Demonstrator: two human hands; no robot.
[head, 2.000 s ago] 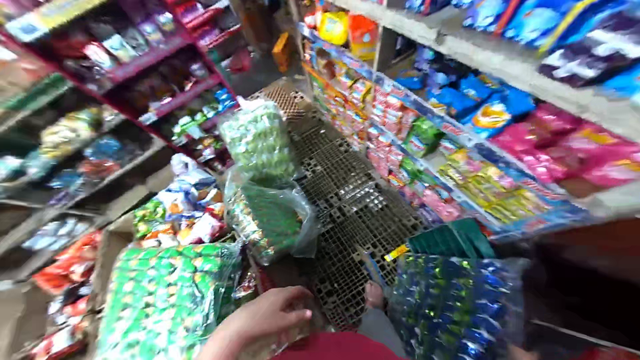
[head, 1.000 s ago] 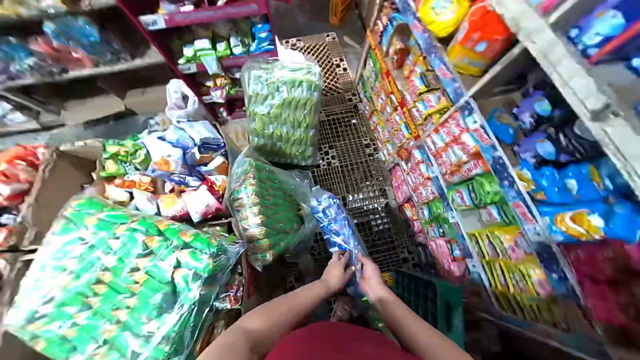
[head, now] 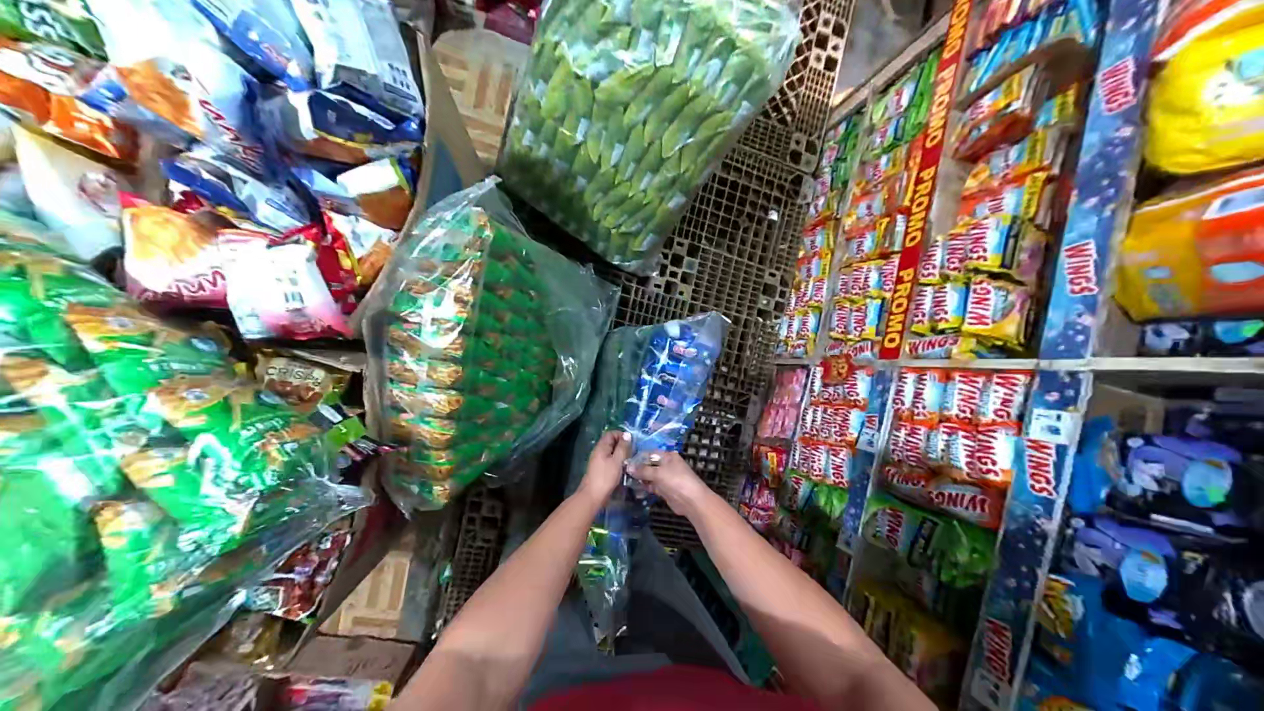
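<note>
Both my hands grip the near end of a clear plastic bag of blue packets (head: pixel 671 380), low in the middle of the view. My left hand (head: pixel 605 466) pinches it from the left, and my right hand (head: pixel 667 476) from the right, close beside the left. More blue and green packets (head: pixel 604 568) hang below my hands. Left of the bag stands a clear bag of green and gold snack packets (head: pixel 469 360). Beyond it is a larger clear bag of light green packets (head: pixel 642 118).
Perforated plastic pallets (head: pixel 736 237) cover the floor. On the right stands a shelf rack (head: pixel 1071 237) with wafer packets and blue packs. At left lie a big bag of green packets (head: pixel 188 444) and a cardboard box (head: pixel 449 128) beside assorted snack bags.
Two seconds ago my left hand was apart, and a bag of blue packets lay at the right. One second ago both hands were at a bag of blue packets. The view has moved closer.
</note>
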